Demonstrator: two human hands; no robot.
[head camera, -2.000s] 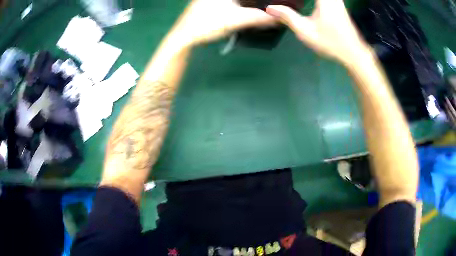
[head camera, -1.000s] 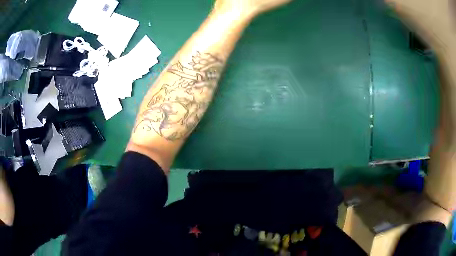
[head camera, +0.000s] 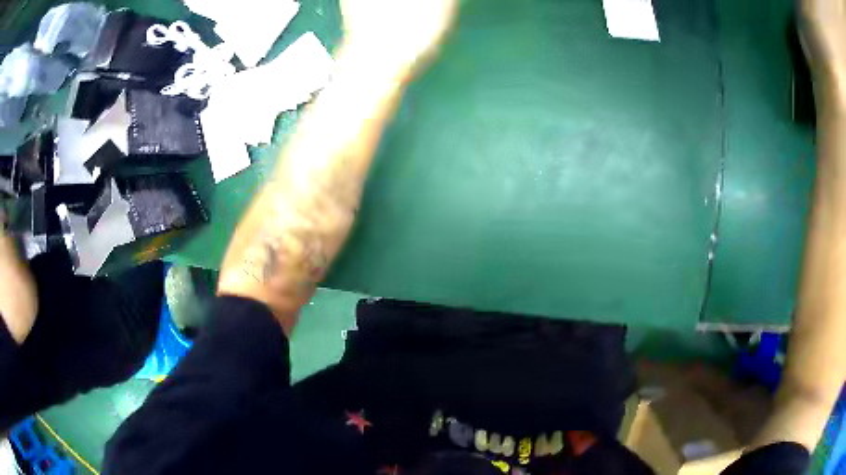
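My left hand (head camera: 401, 20) is at the top edge, blurred and cut off, so its fingers cannot be made out. My right hand (head camera: 820, 20) is at the top right corner, also blurred and cut off, beside a dark edge. Open black retail boxes (head camera: 165, 125) with grey-white flaps lie on the left of the green bench. Coiled white cables (head camera: 197, 76) lie beside them. White paper leaflets (head camera: 243, 111) lie fanned between the boxes and my left forearm. A single white paper (head camera: 633, 17) lies at the top, right of centre.
Crumpled clear plastic bags (head camera: 67, 32) lie at the upper left. Another person's arm (head camera: 14, 288) shows at the left edge. A seam (head camera: 720, 176) crosses the green bench on the right. An open brown carton (head camera: 663, 431) is below the bench, with blue items near it.
The dark box between my hands two seconds ago is out of sight. My hands have moved apart, the right one to the far right. The view has shifted, and a white paper shows at the top.
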